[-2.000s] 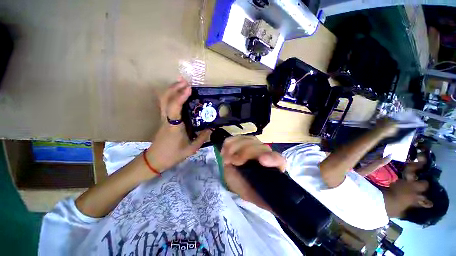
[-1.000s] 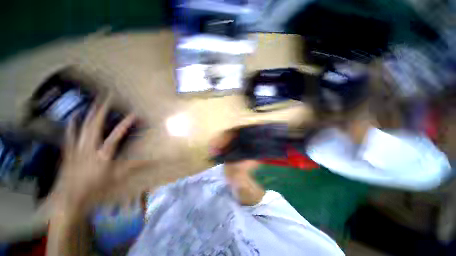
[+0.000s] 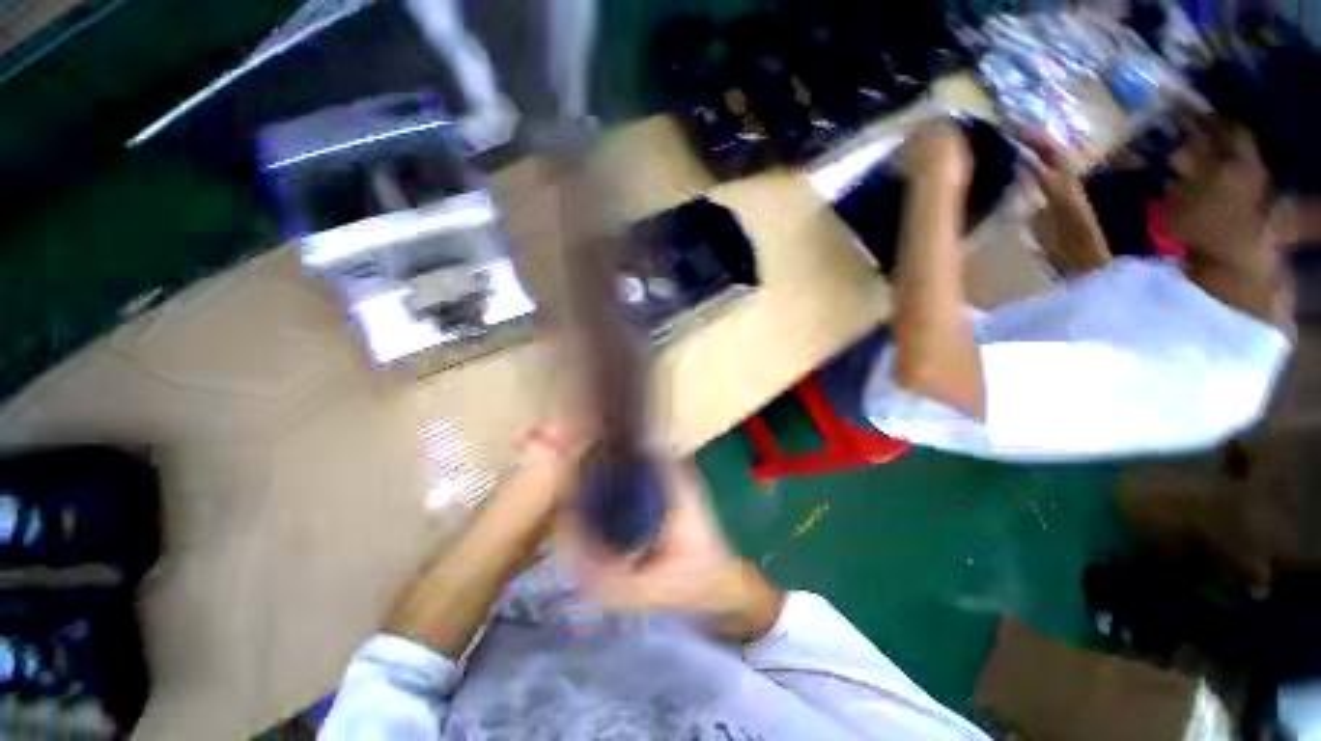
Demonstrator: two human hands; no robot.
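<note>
My right hand (image 3: 669,568) is closed around the lower end of a long dark cylinder, the electric screwdriver (image 3: 616,369), which stretches up across the middle of the view and is blurred. My left hand (image 3: 548,446) is just beside it on the left, small, blurred and partly hidden behind it; whether it holds anything cannot be told. A black housing (image 3: 695,261) lies on the bench beyond the screwdriver, which overlaps its left side.
A blue and white screw feeder (image 3: 413,239) stands on the tan bench (image 3: 275,377). Black housings (image 3: 73,507) lie at the left edge. A neighbouring worker's arm (image 3: 939,290) reaches over a black and white flat piece (image 3: 906,181). A red stool (image 3: 819,434) stands on the green floor.
The housing that was in my left hand is no longer seen there. My left hand has come back from the black parts at the left to beside the screwdriver. The view has swung.
</note>
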